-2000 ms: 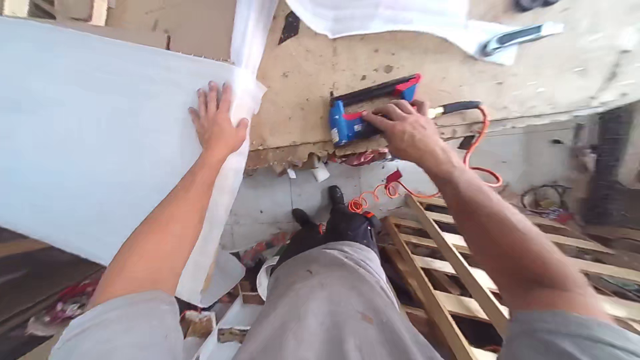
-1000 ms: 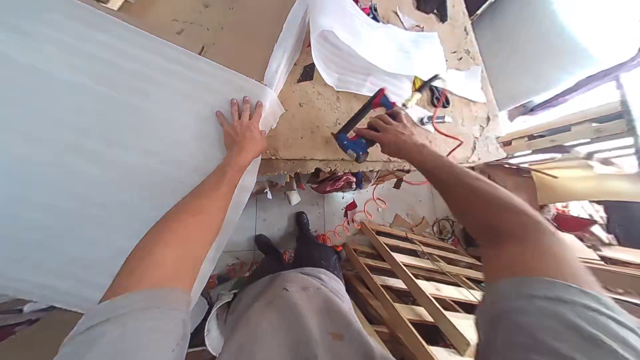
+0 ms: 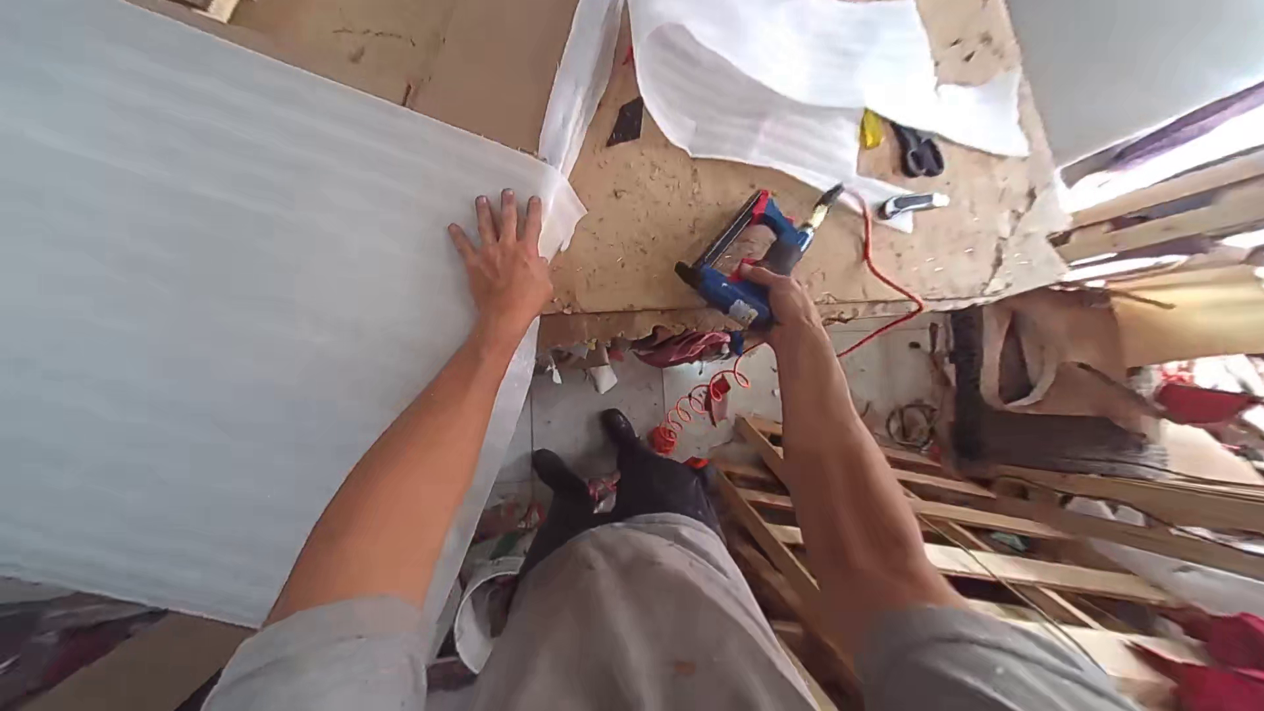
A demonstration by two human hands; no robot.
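My left hand (image 3: 506, 269) lies flat, fingers spread, on the right edge of a large panel covered with white foam sheet (image 3: 247, 296). Nothing is held in it. To the right, my right hand (image 3: 782, 296) is on the blue and red pneumatic stapler (image 3: 736, 286), its fingers at the body beside the handle. The stapler is over the front edge of the wooden worktable (image 3: 671, 217). From its fitting runs an orange air hose (image 3: 894, 286), which passes over the table edge and down in coils.
Loose white foam sheet (image 3: 770, 89) lies across the table's back. Near it are black-handled scissors (image 3: 918, 150), a utility knife (image 3: 913, 204) and a dark scrap (image 3: 626, 121). Slatted wooden frames (image 3: 1037, 563) stand at lower right. A white curved object (image 3: 474, 617) is beside my legs.
My right hand has shifted its grip on the stapler, and the stapler now points differently. My left hand stays on the foam-covered panel. The view has turned.
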